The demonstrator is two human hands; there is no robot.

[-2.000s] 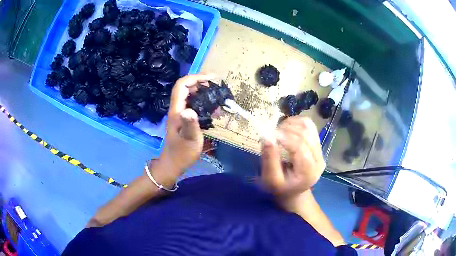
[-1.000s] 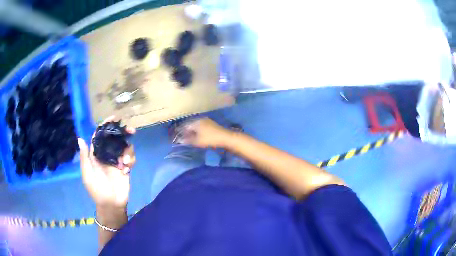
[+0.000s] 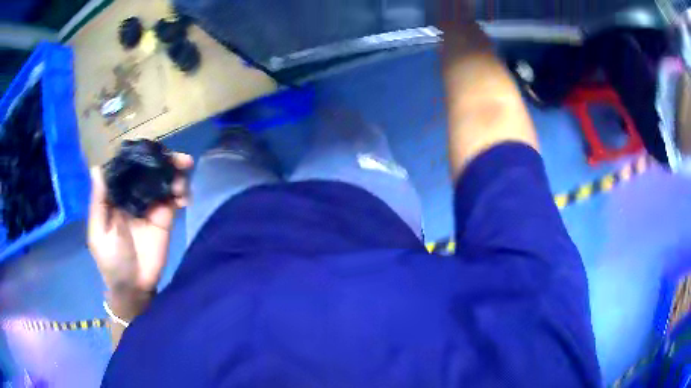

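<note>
My left hand (image 3: 136, 235) holds a black ribbed part (image 3: 139, 176) between thumb and fingers, off the front left of the cardboard work mat (image 3: 91, 53). The part is round and dark; its windings are blurred. My right forearm reaches up to the top edge of the picture; the right hand there is too dark and blurred to make out. A small white holder (image 3: 113, 105) lies on the brown-stained patch of the mat. Several black parts, one of them a round part (image 3: 130, 32), lie at the mat's far side.
A blue crate (image 3: 65, 144) of black parts is at the far left. A dark surface with a shiny metal edge (image 3: 356, 47) runs along the top. A blue object (image 3: 276, 108) is beside the mat. A red frame (image 3: 606, 125) and yellow-black tape (image 3: 606, 182) are on the floor at right.
The view has swung right. My left hand keeps the black part. My right hand no longer holds the stick at the part; its arm has stretched far forward. The white holder now lies on the mat.
</note>
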